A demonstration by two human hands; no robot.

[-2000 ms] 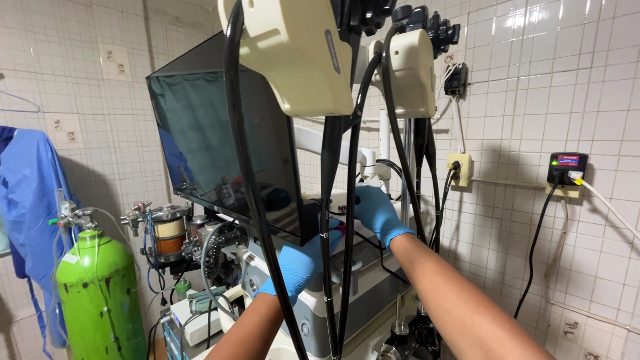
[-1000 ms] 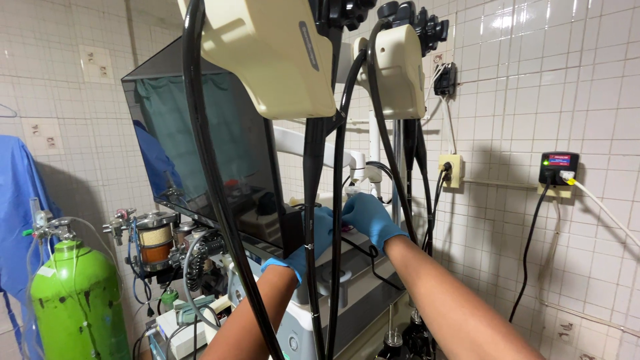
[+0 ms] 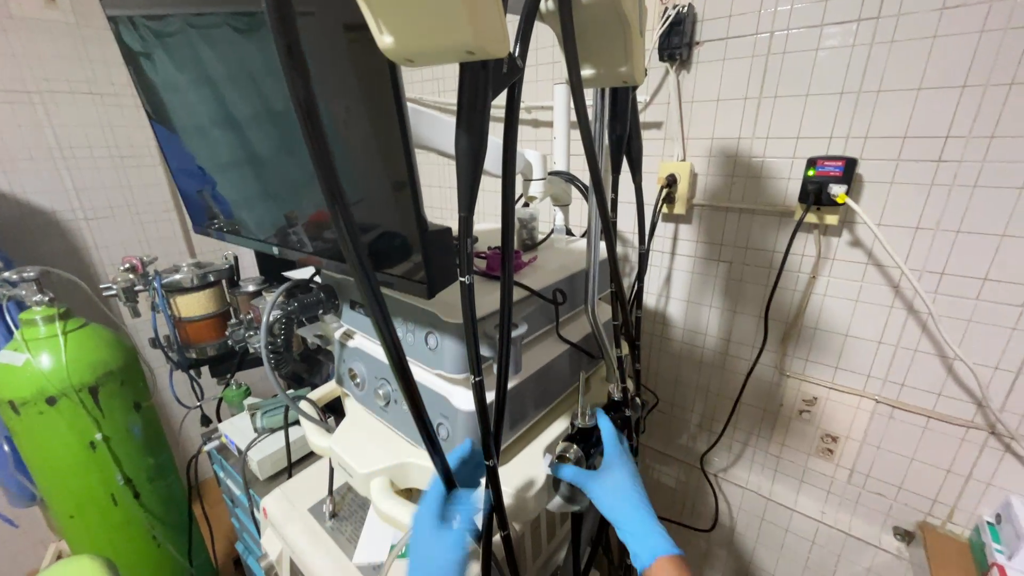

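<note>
My right hand (image 3: 616, 480), in a blue glove, has its thumb and fingers around a black endoscope connector with metal fittings (image 3: 582, 448) at the cart's right side. My left hand (image 3: 448, 516), also gloved in blue, is partly hidden behind hanging black endoscope insertion tubes (image 3: 486, 400); whether it holds anything cannot be told. The tubes hang in front of stacked grey-and-white endoscopy units (image 3: 472, 392) on a cream cart (image 3: 360, 440). On the top unit lie a purple item (image 3: 504, 261) and a looped black cable (image 3: 556, 300).
A large dark monitor (image 3: 280, 144) stands left of the tubes. Farther left are a green gas cylinder (image 3: 80, 432) and an anaesthesia absorber canister (image 3: 198, 316). Cream scope holders (image 3: 440, 28) hang above. On the tiled wall, a black plug-in device (image 3: 828, 180) has cords running down.
Both hands have moved down from the top of the stacked units. My right hand is now at the connector beside the cart, my left behind the lower tubes. The view has shifted downward.
</note>
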